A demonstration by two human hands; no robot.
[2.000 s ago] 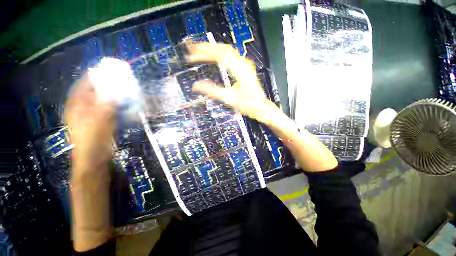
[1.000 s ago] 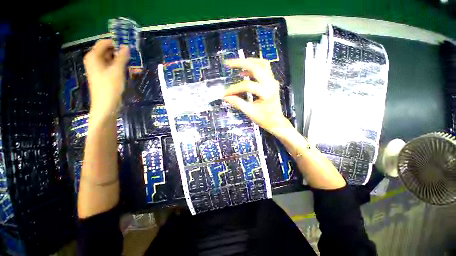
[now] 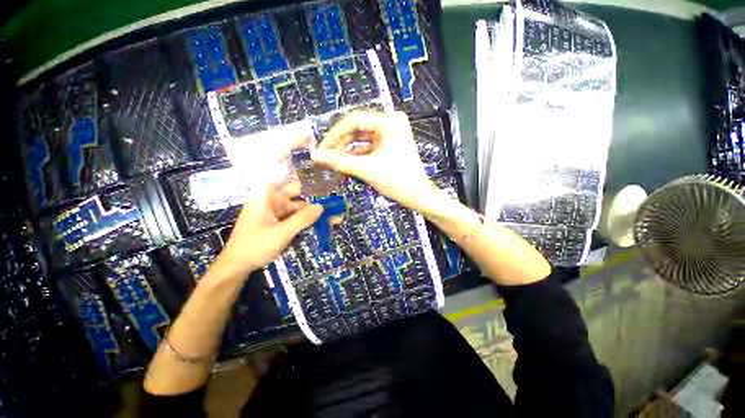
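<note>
My left hand is shut on a blue part, its stepped blue end showing beside the thumb. My right hand has thumb and index finger pinched on a small dark piece just above the left hand's fingertips. Both hands are bare, over a white-edged adhesive sheet with a grid of dark outlines. The sheet lies over a black tray whose pockets hold blue parts. Strong glare hides the sheet's middle and part of the left fingers.
A stack of glossy sheets lies right of the tray on the green surface. A desk fan stands at the right. More black trays show at the far right. A pale floor with a yellow line is at the lower right.
My left hand has come down from the tray's upper left to the middle of the sheet, holding a blue part. My right fingers have closed from an open pose. The view has shifted.
</note>
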